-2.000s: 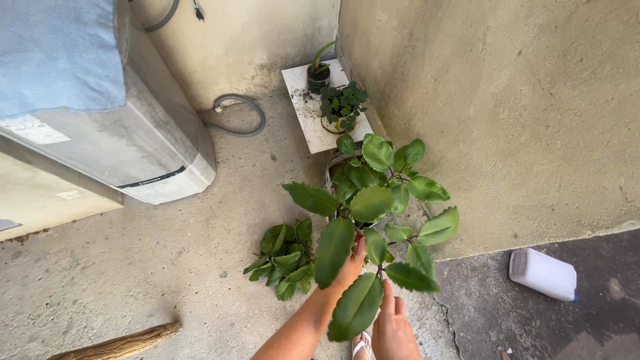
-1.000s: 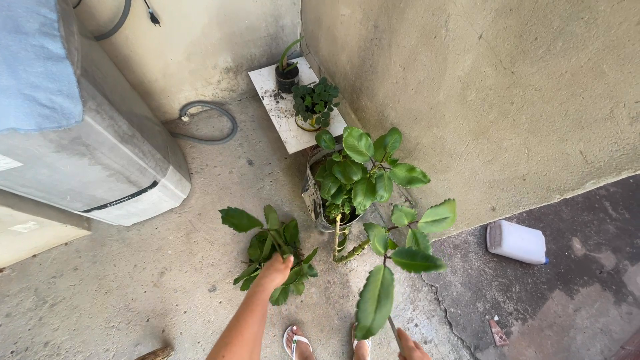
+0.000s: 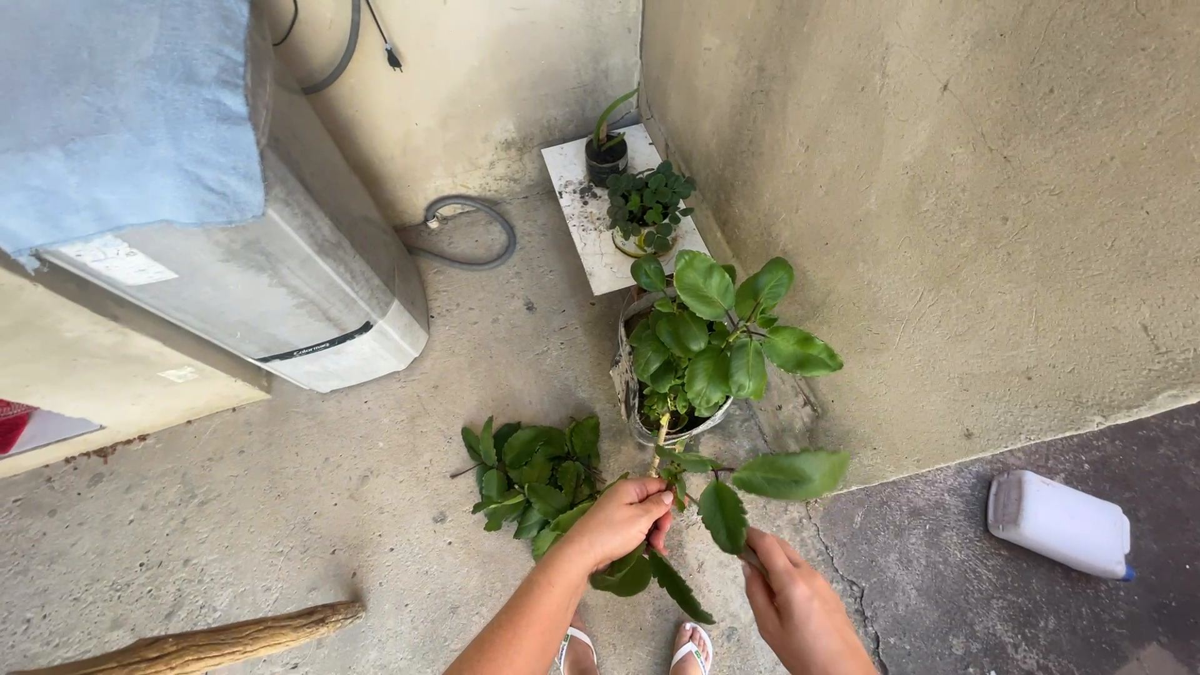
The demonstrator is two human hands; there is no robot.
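My left hand (image 3: 630,523) is closed around a leafy green plant stem (image 3: 662,439) in front of the potted plant. Broad, scalloped leaves (image 3: 792,474) spread around and below that hand. To its right, my right hand (image 3: 797,595) grips a thin tool, possibly a knife, mostly hidden by the fingers and a leaf. Beyond both hands, the potted plant (image 3: 708,370) grows from a round, whitish, worn pot (image 3: 625,370). A pile of cut leafy stems (image 3: 534,469) lies on the concrete floor, left of the pot.
A white board (image 3: 586,225) bears two small potted plants (image 3: 649,202). A grey appliance (image 3: 319,272) under a blue cloth (image 3: 122,112) stands left, near a grey hose (image 3: 506,239). A wooden log (image 3: 225,642) lies lower left, a white plastic jug (image 3: 1059,525) right. Sandalled feet (image 3: 689,647) are below.
My left hand has moved from the leaf pile, where it was one second ago, to the stem by the pot. My right hand has come closer to it.
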